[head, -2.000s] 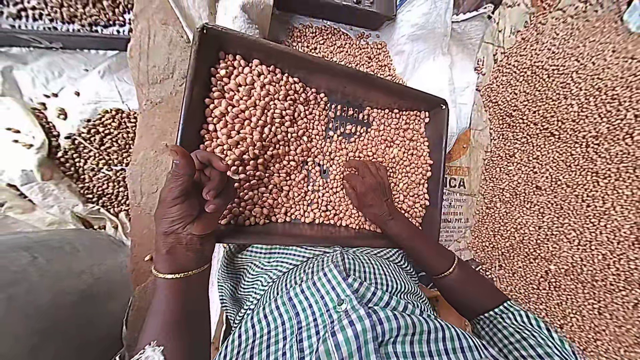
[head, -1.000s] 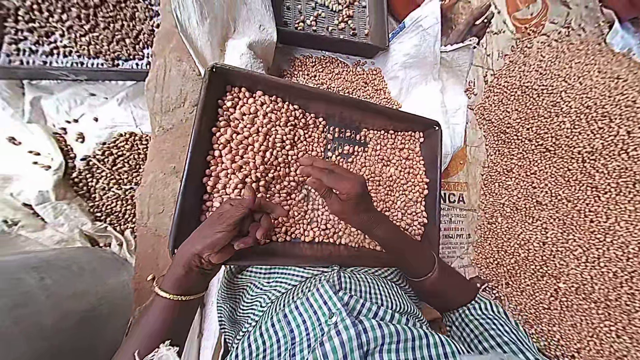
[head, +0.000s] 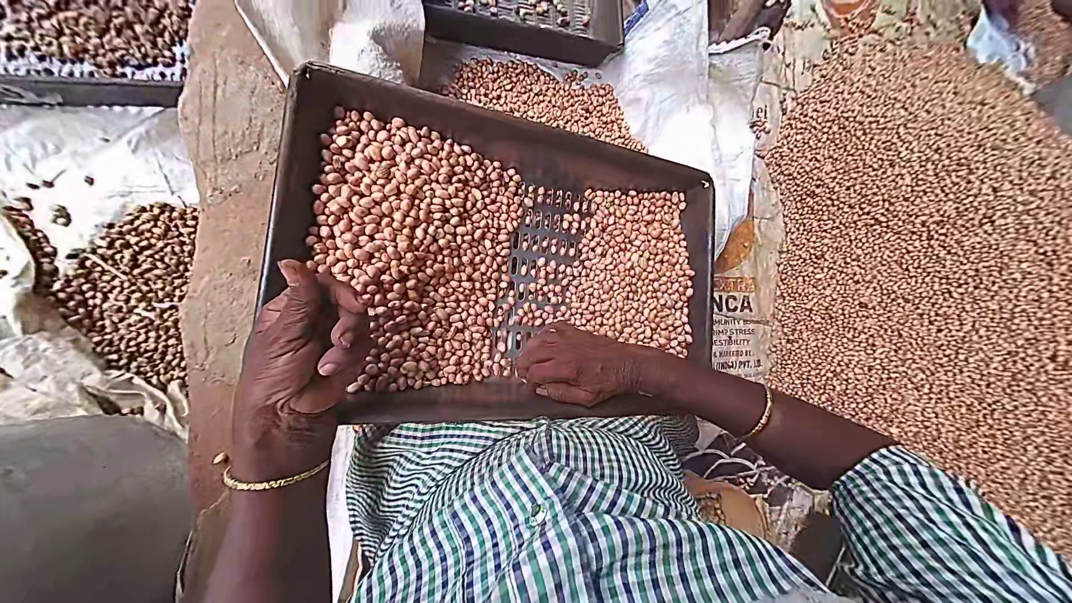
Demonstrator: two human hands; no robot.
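A dark metal sieve tray (head: 494, 402) with a slotted bottom lies tilted in front of my body. Pinkish shelled nuts or seeds fill its left part as one pile (head: 410, 226), and a second pile (head: 641, 260) covers the right part. Between the piles a strip of the slots (head: 544, 230) shows. My left hand (head: 306, 343) is at the tray's lower left corner, palm up with fingers curled, beside the left pile; whether it holds a nut cannot be told. My right hand (head: 569, 366) rests inside near the front wall, fingers curled down at the bare strip, fingertips hidden.
A large heap of nuts (head: 913, 276) spreads at the right beside a printed sack (head: 737, 327). Behind the tray are a smaller pile (head: 544, 96), white sacking (head: 678, 100) and another slotted tray (head: 578, 46). Darker produce (head: 134, 285) lies on sheeting at the left, near a grey rounded surface (head: 92, 511).
My right hand has moved from the middle of the nuts to the tray's front wall. The slotted strip shows longer than before. My left hand has drawn back left from over the nuts.
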